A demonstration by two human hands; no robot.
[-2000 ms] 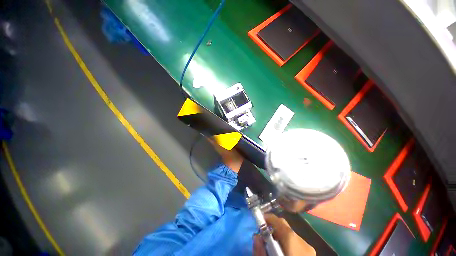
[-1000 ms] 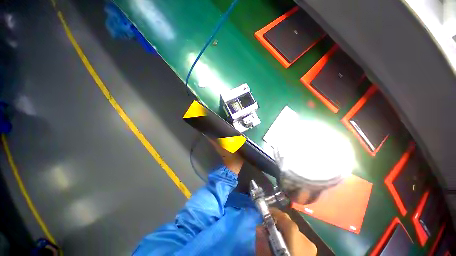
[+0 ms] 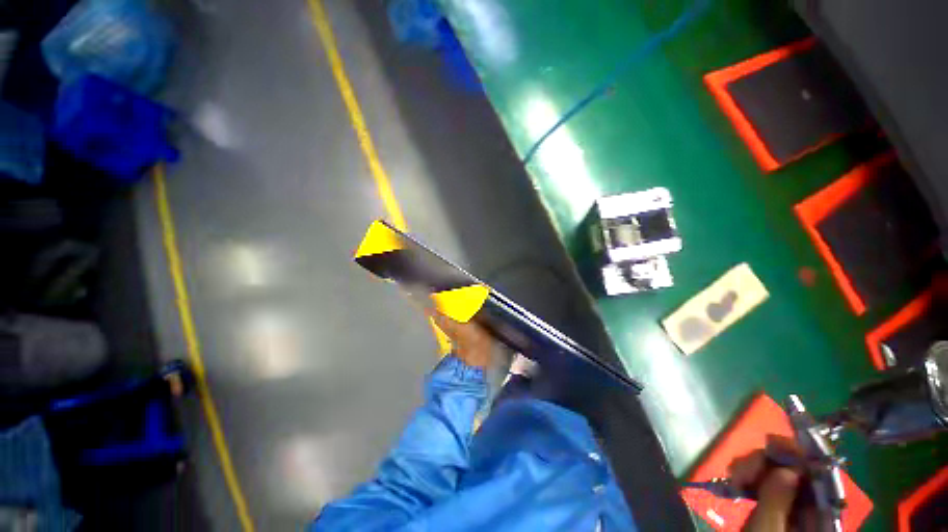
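My left hand (image 3: 470, 341) grips the laptop (image 3: 530, 330) from below near its left part. The laptop is seen nearly edge-on, dark and thin, held off the bench over the floor. Yellow masking flaps (image 3: 461, 302) show at its left corner and along its near edge. My right hand (image 3: 778, 482), at the lower right, holds the silver spray gun (image 3: 818, 457) upright; its round cup is at the right picture edge. An orange-red foam pad (image 3: 751, 428) lies on the bench behind my right hand and is partly hidden.
The silver and black spray gun stand (image 3: 634, 239) stands on the green bench (image 3: 582, 140). A beige test card (image 3: 715, 309) with dark blotches lies beside it. Laptops (image 3: 800, 102) lie on orange-red pads at the right. A blue hose (image 3: 613, 81) crosses the bench. Blue bins (image 3: 112, 125) stand at the left.
The view has swung left, showing more floor. The spray gun has moved away from the laptop to the right, uncovering the test card. The laptop remains in my left hand.
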